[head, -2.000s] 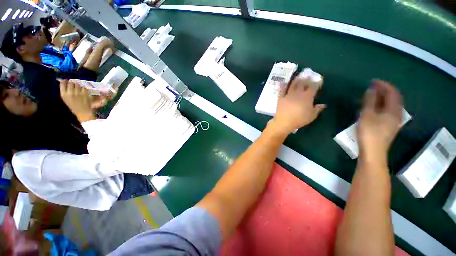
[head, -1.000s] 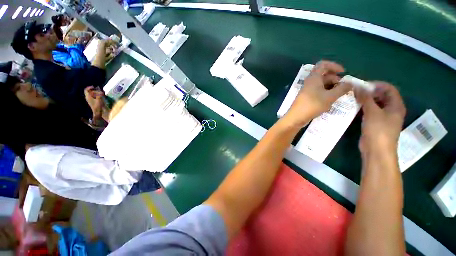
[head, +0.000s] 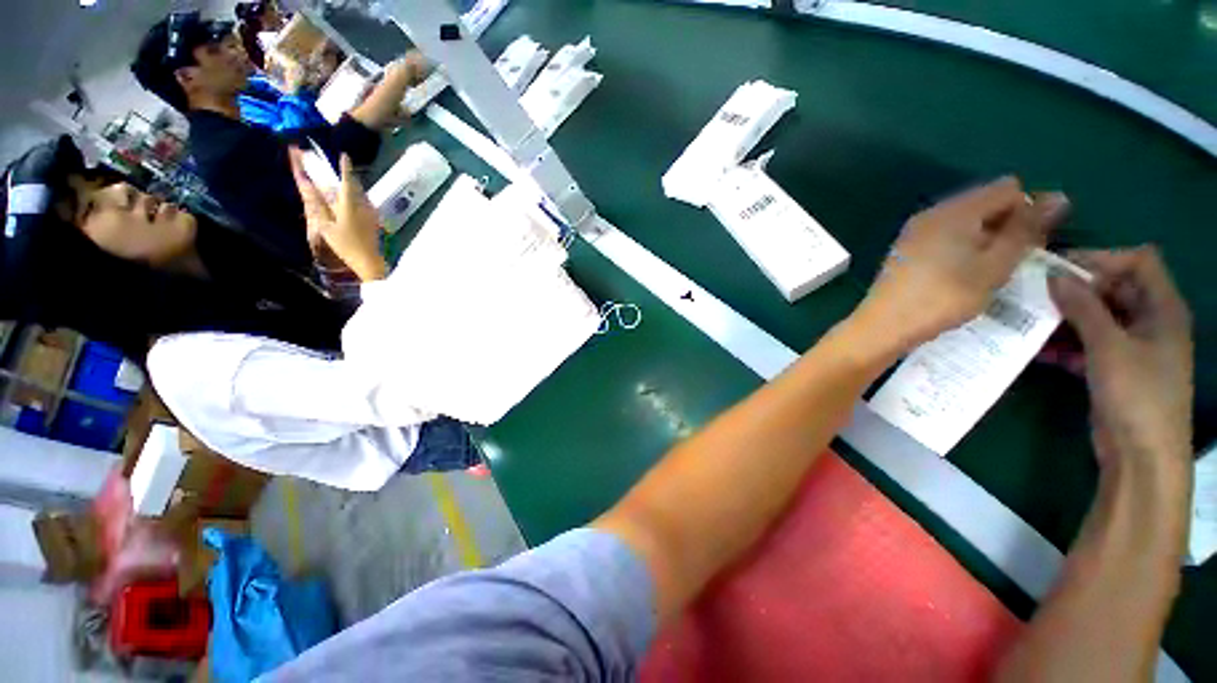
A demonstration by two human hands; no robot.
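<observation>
A white carton [head: 968,363] with barcode and fine print lies tilted over the conveyor edge rail [head: 747,335], its far end between my hands. My left hand [head: 950,260] is at the upper left of that end; its fingers are blurred, and whether they grip is unclear. My right hand [head: 1134,327] pinches the end flap [head: 1064,267] between thumb and fingers. Two more cartons [head: 785,238] lie touching on the green conveyor belt [head: 921,107], left of my hands.
A red pad [head: 841,587] lies under my forearms. A white stack [head: 467,314] with a string loop [head: 621,316] is at left, beside a metal upright [head: 501,114]. Two people sit further left. More cartons [head: 561,87] lie up the belt. Another carton [head: 1208,500] shows at the right edge.
The view has swung right. The separate carton beside my left hand a second ago no longer shows. The held carton stays at the rail, with both hands still at its far end.
</observation>
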